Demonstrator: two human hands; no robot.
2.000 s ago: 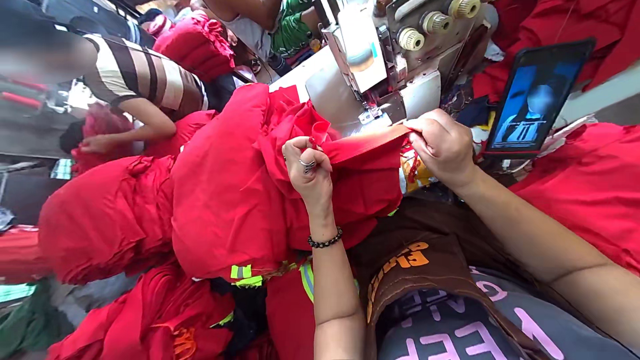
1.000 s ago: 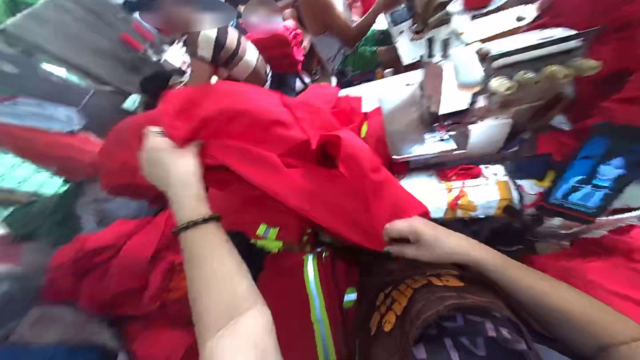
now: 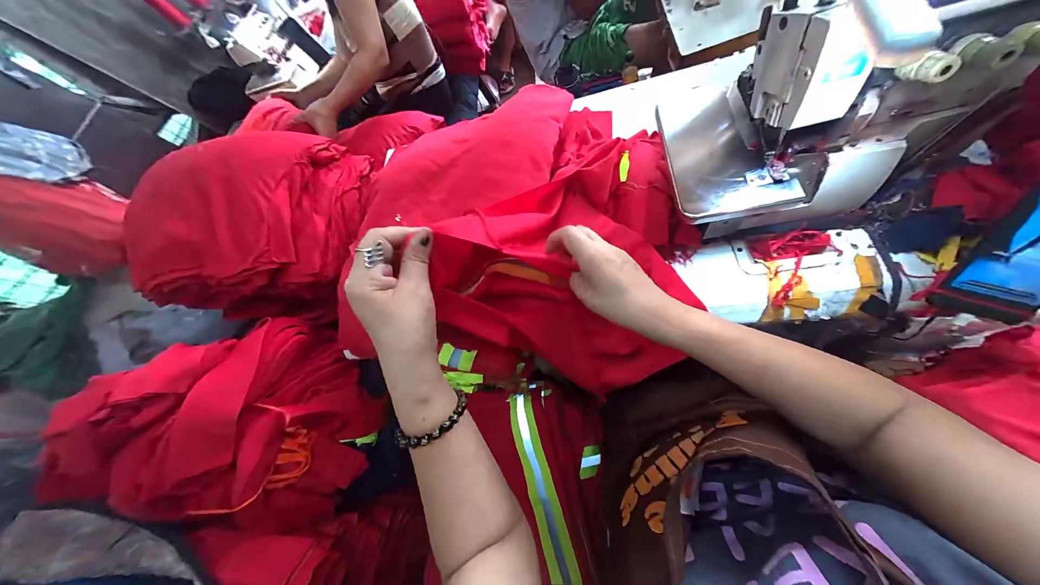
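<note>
A red fabric piece [image 3: 520,313] is stretched between my hands above my lap, with an orange-brown strip showing in its fold. My left hand [image 3: 394,280], wearing a ring and a beaded bracelet, pinches its left edge between thumb and fingers. On the right side my right hand [image 3: 597,272] grips the same cloth. Beneath lie red garments with yellow-green and silver reflective tape [image 3: 532,471]. Behind the cloth rises a large stack of red fabric [image 3: 479,162], next to the metal plate of an industrial sewing machine [image 3: 792,89].
Another stack of red fabric [image 3: 236,215] stands at left, with a loose red heap [image 3: 236,406] below it. A co-worker's arm [image 3: 357,57] reaches to red cloth behind. A tablet or phone [image 3: 999,260] lies at the right edge. Red thread ends lie on the machine's white base [image 3: 788,272].
My left hand has come in from the far left, closer to my right hand. The red cloth, spread wide a second ago, is now gathered between them, its orange-brown strip visible.
</note>
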